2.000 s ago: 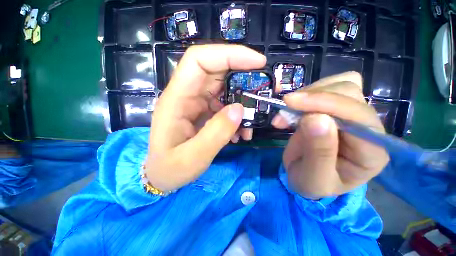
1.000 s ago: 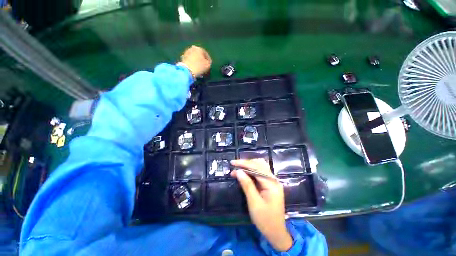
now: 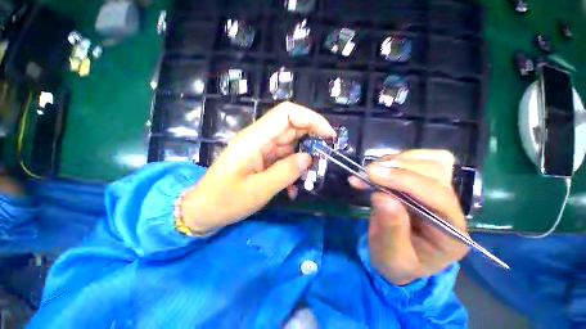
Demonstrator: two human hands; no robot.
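Observation:
My left hand point(image 3: 257, 167) holds an open watch housing point(image 3: 311, 145) between thumb and fingers, over the near part of the black tray. The housing shows a blue patch and is partly covered by my fingers. A small whitish part point(image 3: 310, 180) shows just below it; whether it is attached I cannot tell. My right hand point(image 3: 414, 209) holds silver tweezers point(image 3: 421, 209) between thumb and fingers. Their tips are at the housing, and the other end points down to the right. The view is blurred.
The black blister tray point(image 3: 453, 103) has open units in several pockets. At the right, a smartphone point(image 3: 556, 122) stands on a white round base point(image 3: 531, 125) with a white cable point(image 3: 565, 209). Loose units point(image 3: 543, 43) lie behind it. Yellow and white pieces point(image 3: 80, 58) lie at the left.
My left hand has come back from the tray's far side and now holds a housing. My right hand has lifted from a pocket, bringing the tweezers to that housing. The view has shifted.

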